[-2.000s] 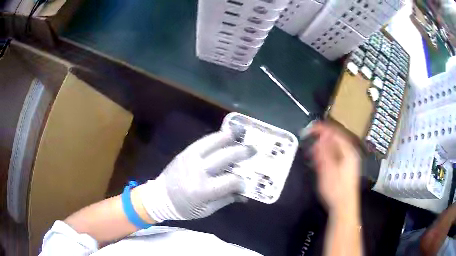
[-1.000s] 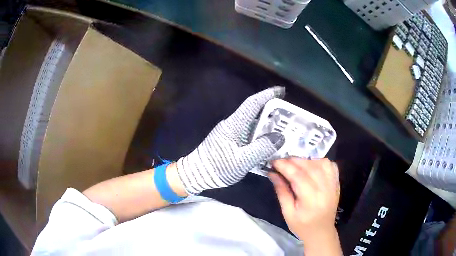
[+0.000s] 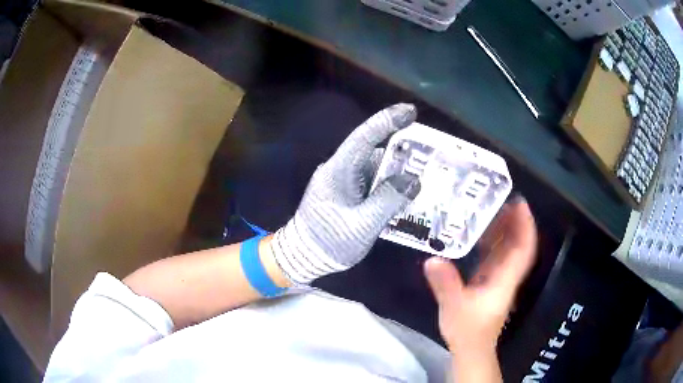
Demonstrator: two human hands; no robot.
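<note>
A white rounded-square housing shell (image 3: 449, 187) is held over the dark lap area, its slotted inside facing up. My left hand (image 3: 344, 198), in a striped grey-white glove, grips its left side with the thumb over the inside. A dark part sits in the shell near its lower edge. My bare right hand (image 3: 487, 277) is at the shell's lower right corner, thumb and fingers apart. Its fingers are partly blurred and partly behind the shell, so contact is unclear.
A cardboard carton (image 3: 142, 149) stands at left. On the green bench (image 3: 419, 67) lie a thin silver tool (image 3: 503, 71) and an insert tray (image 3: 599, 112). Stacked white housings (image 3: 584, 15) stand behind. A black surface lettered "Mitra" (image 3: 554, 344) is at lower right.
My right hand has come from beside the tray to the shell, worked at its lower edge, then opened and moved right. The shell is turned, and a dark part now shows at its lower edge.
</note>
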